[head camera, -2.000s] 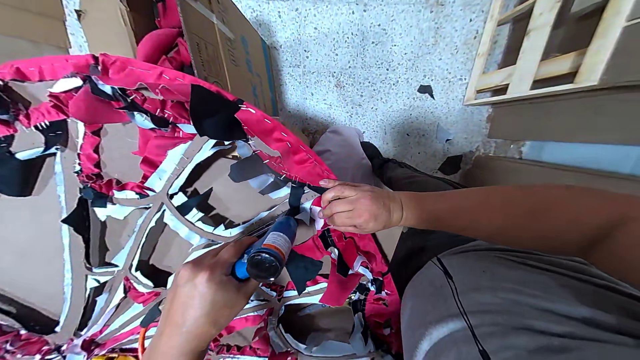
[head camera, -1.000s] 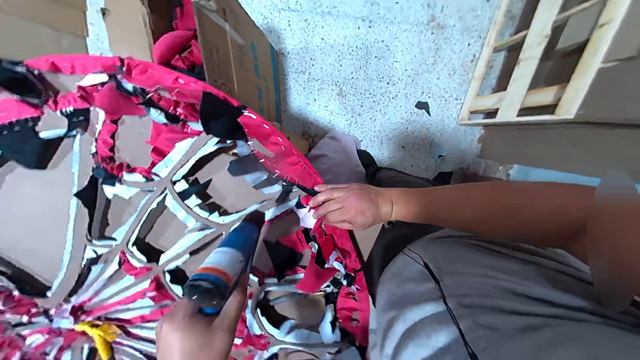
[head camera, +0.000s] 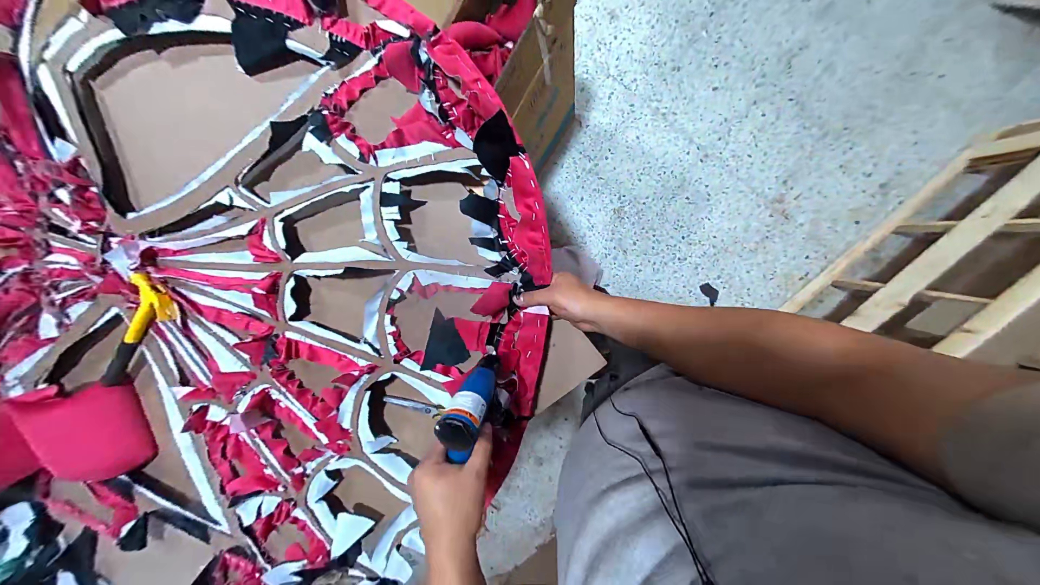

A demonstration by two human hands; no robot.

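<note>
A large curved panel with cut-out openings (head camera: 321, 266) carries red, white and black fabric strips, with staples along its red edge. My left hand (head camera: 451, 479), at the lower middle, is closed around a blue handheld tool (head camera: 470, 406) with a round black end and a label. The tool's far end lies over the fabric near the panel's right edge. My right hand (head camera: 561, 299) grips the red fabric edge (head camera: 532, 219) above the tool, its fingertips partly hidden by cloth. Scissors (head camera: 413, 405) lie left of the tool, their handles partly hidden.
A yellow and black tool (head camera: 145, 313) rests on the panel near a red padded piece (head camera: 89, 431). A cardboard box (head camera: 548, 89) holding red fabric stands behind. A wooden slatted frame (head camera: 959, 244) is at right. A dark scrap (head camera: 709, 293) lies on the speckled floor.
The blue tool, swung away from the edge one second ago, is back near it in my left hand. My right hand still grips the edge. The view has shifted.
</note>
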